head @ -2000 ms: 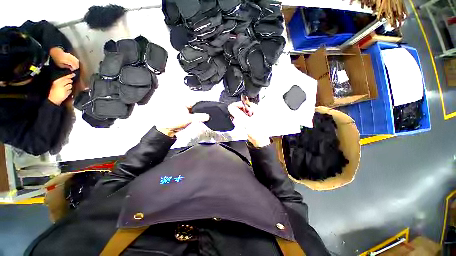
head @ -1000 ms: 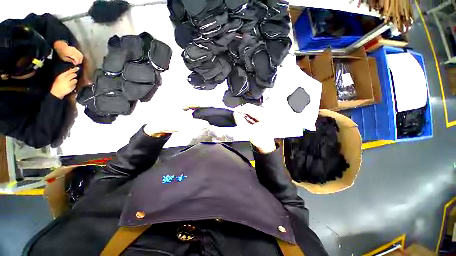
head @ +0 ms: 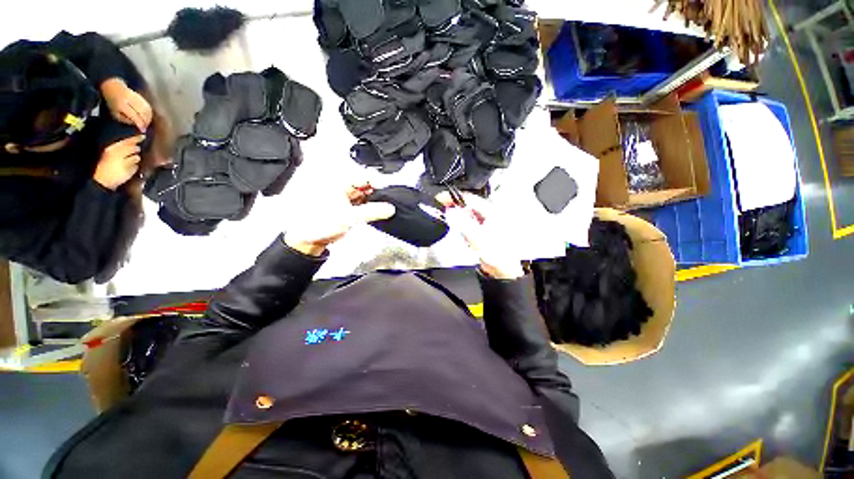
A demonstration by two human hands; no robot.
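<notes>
A small black fabric pouch (head: 410, 215) is held over the near edge of the white table. My left hand (head: 330, 223) grips its left end, the fingers washed out by glare. My right hand (head: 473, 227) is at its right end, with a small reddish item (head: 478, 215), perhaps snips, among the fingers. The main pile of black pouches (head: 431, 84) with pale edge lines lies straight ahead. A smaller pile (head: 234, 150) lies to the left. A single dark rounded square piece (head: 555, 190) lies alone on white at the right.
A coworker's hands (head: 122, 140) are at the left. A dark fuzzy clump (head: 204, 28) lies at the far left. At the right are a round-rimmed carton (head: 658, 281) of black pieces, an open carton (head: 688, 154) with clear packets, and blue crates (head: 698, 234). Another carton (head: 103, 365) stands at lower left.
The pouch between my hands has been tilted and turned, and more of its dark face shows than a second ago. My hands have shifted slightly. The piles look unchanged.
</notes>
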